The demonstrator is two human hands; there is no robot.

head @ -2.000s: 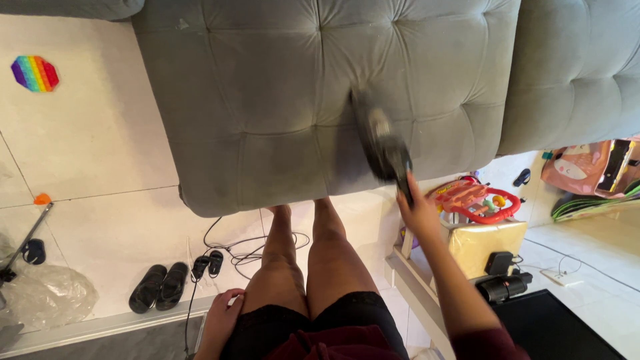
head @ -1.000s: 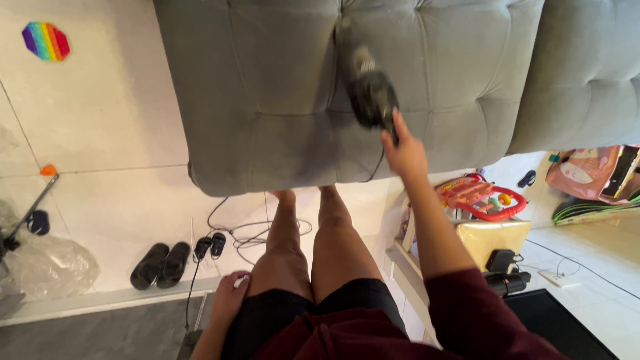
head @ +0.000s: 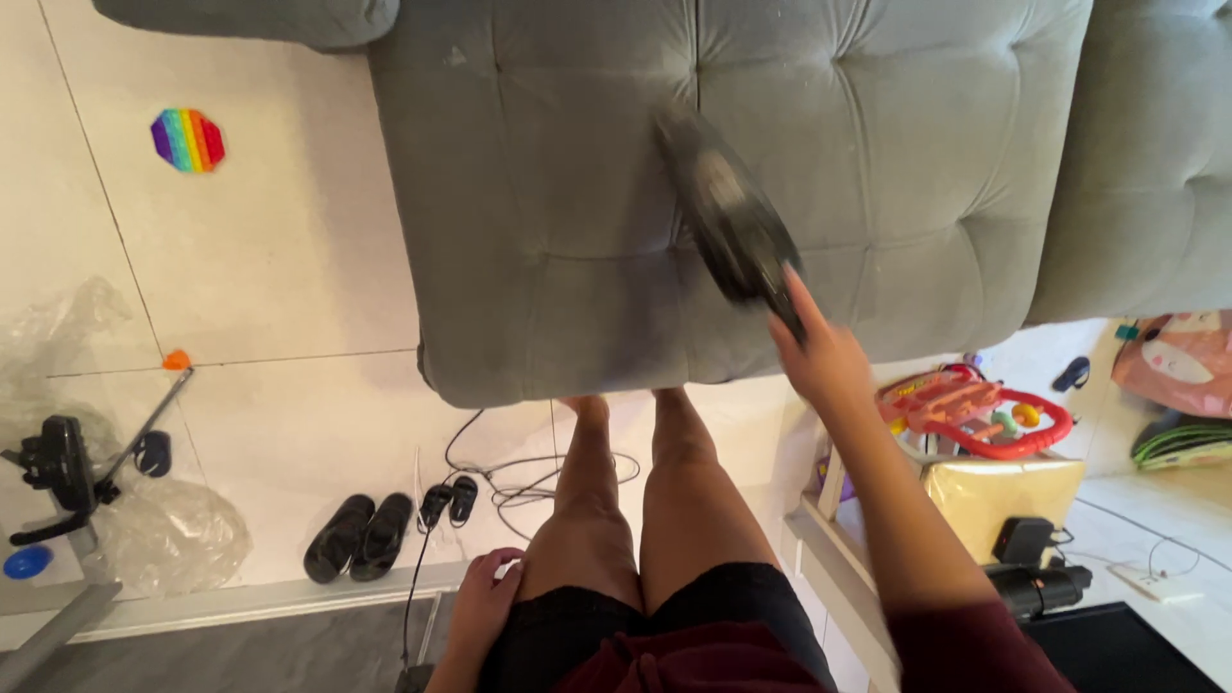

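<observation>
My right hand (head: 823, 351) grips the handle of a black handheld vacuum cleaner (head: 736, 217). The vacuum is motion-blurred and lies across the grey tufted sofa seat (head: 539, 192), its nozzle pointing up and left near a seam. Whether the nozzle touches the fabric is not clear. My left hand (head: 488, 587) rests beside my left thigh, its fingers bent; whether it holds anything is hidden. A thin black cord (head: 414, 577) runs down past that hand to a dark object at the bottom edge.
Looped cable (head: 520, 496), black slippers (head: 361, 539) and small sandals (head: 449, 500) lie on the tiled floor. At left are a rainbow pop-it toy (head: 188, 141) and plastic bags (head: 173, 534). A red toy (head: 972, 409) and a yellow box (head: 1001, 500) stand at right.
The vacuum, held in my right hand throughout, has moved left over the seat since a second ago, and its nozzle has come back from the seat's upper part. My left hand stays by my thigh.
</observation>
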